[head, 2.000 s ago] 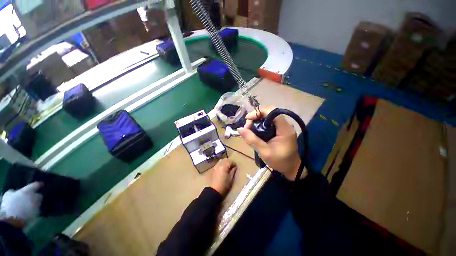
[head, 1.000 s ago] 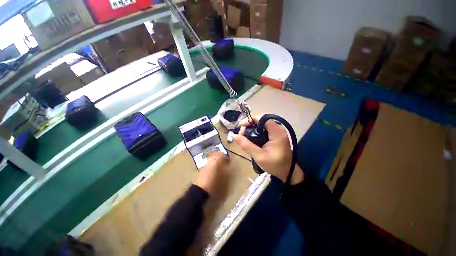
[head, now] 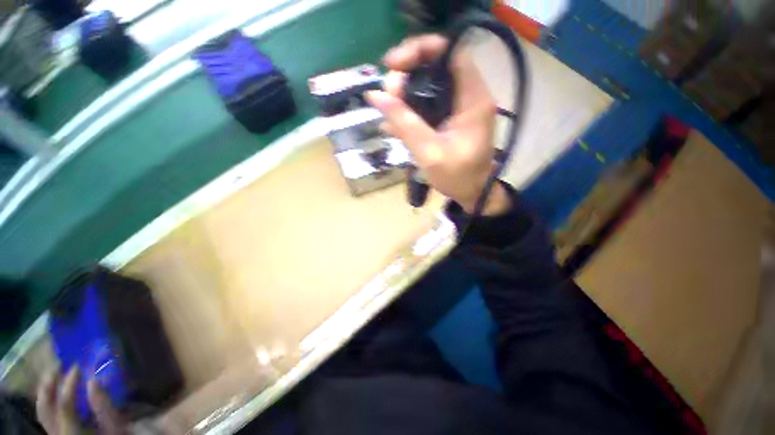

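Note:
A portable speaker with a blue front and black casing lies at the bench's lower left. My left hand, bare and blurred, has its fingers on the blue front; the picture's bottom edge cuts it off. My right hand, bare, is closed around the black electric screwdriver, held up over the screw feeder's right side. A thick black cord curves from its top past my wrist. The bit is not clearly seen. The white and black screw feeder stands on the bench, partly behind my right hand.
The cardboard bench cover has shiny tape at its near edge. The green conveyor runs behind the bench with another speaker on it. A flat cardboard-topped stack stands at right, across blue floor.
The view has shifted down and left. My left hand has left the feeder and is on the speaker at lower left. My right hand still holds the screwdriver, now higher in the picture.

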